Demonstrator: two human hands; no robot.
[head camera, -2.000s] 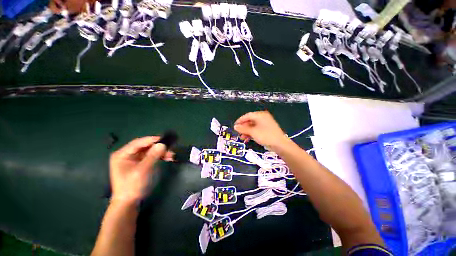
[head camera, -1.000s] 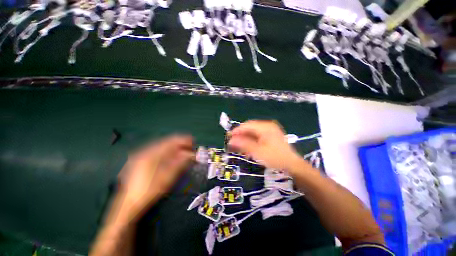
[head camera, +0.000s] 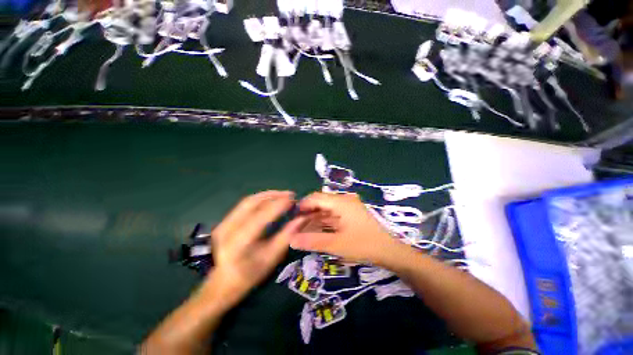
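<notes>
My left hand (head camera: 251, 239) holds thin black insulating sheets (head camera: 282, 220) between its fingers. My right hand (head camera: 343, 229) meets it at the fingertips; blur hides whether it has a sheet. Both hands are over the row of open white adapters and hide the middle ones. The top open adapter (head camera: 339, 176) has a dark square inside, its cover upright at its left. Below the hands, open adapters (head camera: 327, 312) show yellow and black parts, with covers at their left. White coiled cables (head camera: 402, 216) run right from the cases.
A loose pile of black sheets (head camera: 193, 251) lies left of my left hand. A white sheet (head camera: 486, 173) and a blue tray (head camera: 531, 243) of white corded units are at the right. Beyond the worn divider strip (head camera: 277, 123) lie clusters of white adapters (head camera: 305, 38).
My left hand has moved right with the black sheets, and my right hand has come down to meet it. The top adapter now shows in view, dark inside. The black pile at left is uncovered.
</notes>
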